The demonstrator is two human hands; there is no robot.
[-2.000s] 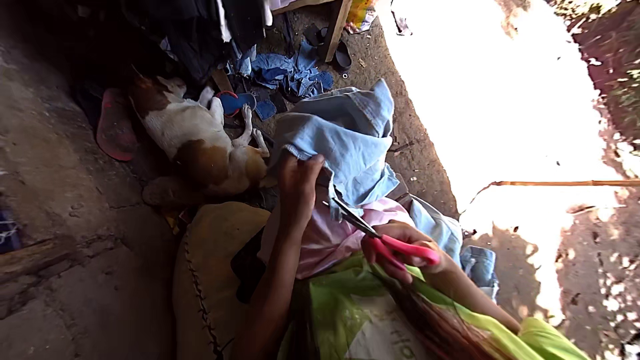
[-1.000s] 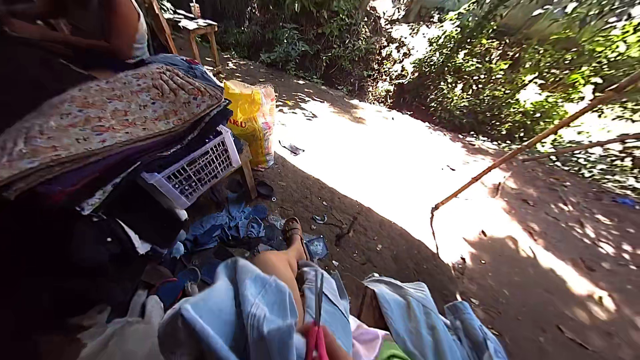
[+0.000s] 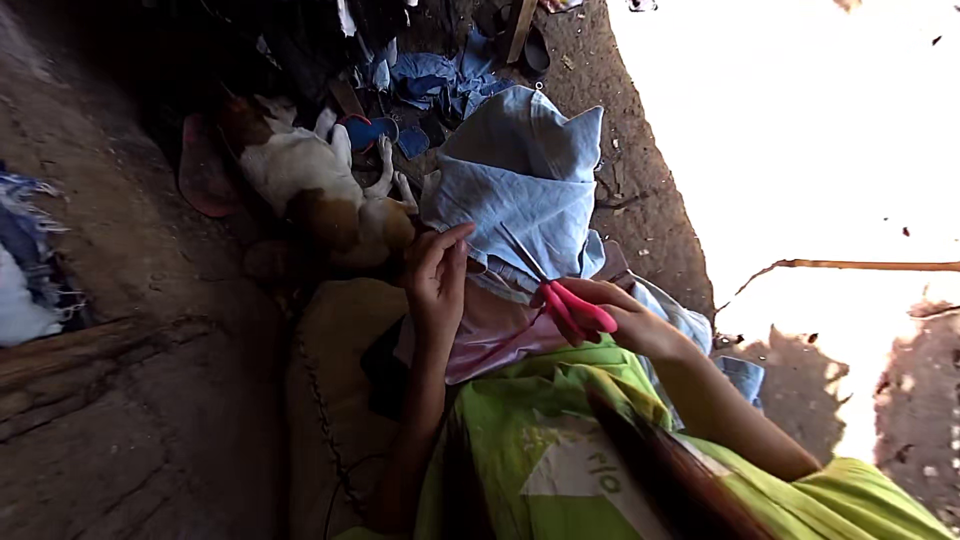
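Note:
My right hand [image 3: 611,311] grips the pink handles of a pair of scissors [image 3: 574,304]. Their narrow blades look nearly closed and point up and left, over light blue denim [image 3: 525,202] lying across my lap. My left hand [image 3: 439,277] is at the denim's lower left edge, with thumb and forefinger raised close together; whether they pinch any cloth I cannot tell. Pink cloth [image 3: 491,330] lies under the denim, between my two hands. More pale denim [image 3: 675,307] hangs at my right side, partly behind my right forearm.
A brown and white dog [image 3: 300,176] lies on the ground at left, beside a blue flip-flop [image 3: 367,131] and a reddish sandal [image 3: 206,172]. Denim scraps [image 3: 450,79] lie beyond. A thin stick [image 3: 870,265] is at right, and frayed cloth [image 3: 34,247] at far left.
The view has swung back down from the yard to my lap. Compared with two seconds ago, my left hand's fingers are raised and more extended, while the scissors remain in my right hand.

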